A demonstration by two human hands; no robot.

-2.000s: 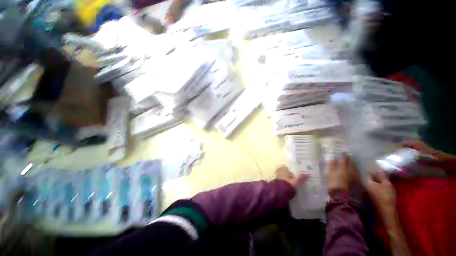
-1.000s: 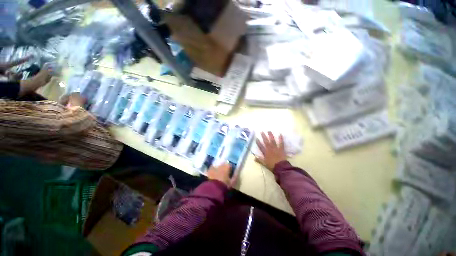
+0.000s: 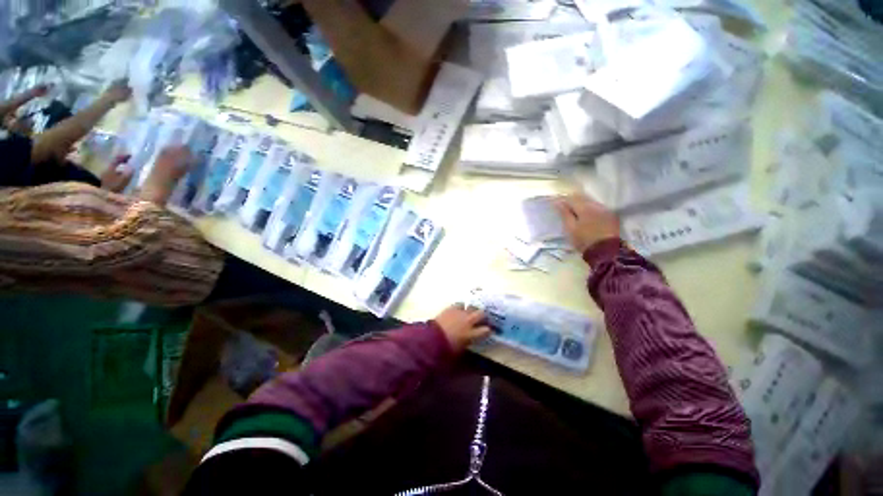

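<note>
My left hand point(image 3: 463, 327) rests on the left end of a clear blister tray point(image 3: 534, 331) with teal and dark contents, lying lengthwise along the table's front edge. My right hand point(image 3: 589, 225) has its fingers on a white folded leaflet point(image 3: 544, 219) above a small loose pile of leaflets point(image 3: 532, 254). Whether it grips or only touches the leaflet is hard to tell. A row of similar trays point(image 3: 361, 226) stands side by side to the left.
White cartons point(image 3: 673, 170) lie in a heap behind my right hand, and more cartons point(image 3: 789, 373) lie at the right. A brown box point(image 3: 387, 58) and grey metal frame point(image 3: 290, 63) stand at the back. Another person's striped sleeve point(image 3: 106, 242) reaches in at the left.
One tray has come away from the row's right end and lies turned in front of me under my left hand. My right hand has moved back and right, onto a leaflet.
</note>
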